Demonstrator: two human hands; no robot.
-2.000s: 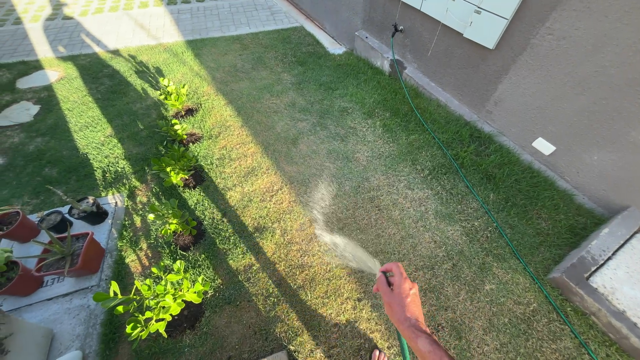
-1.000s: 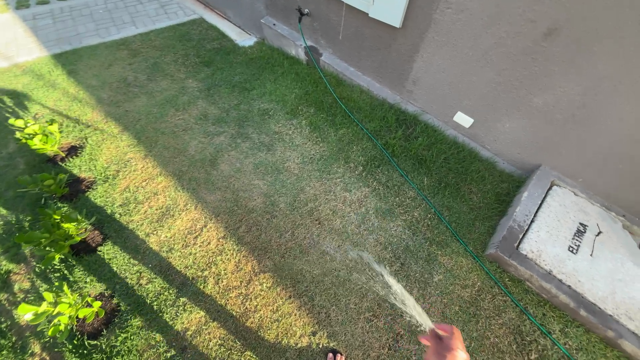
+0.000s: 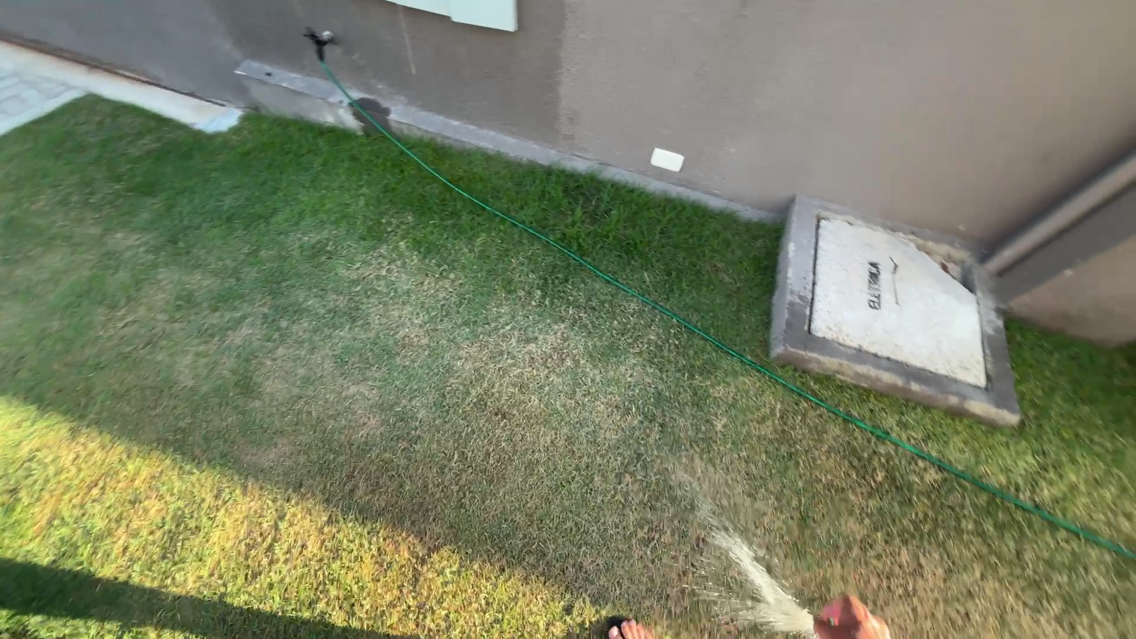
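At the bottom edge my right hand is closed around the end of the hose, whose tip is mostly hidden by the fingers. Water sprays from it up and to the left onto patchy, partly dry grass. A thin green hose runs from a wall tap diagonally across the lawn to the right edge. My left hand is out of view. Part of a foot in a dark sandal shows at the bottom, left of the spray.
A raised concrete box with a pale lid bearing writing stands against the grey-brown wall. A low concrete ledge follows the wall's foot. Paving lies at the upper left. A white plate is on the wall.
The view has swung far to the right, so the planted shrubs and pots have left it. My right hand is now lower in the frame, with water still spraying.
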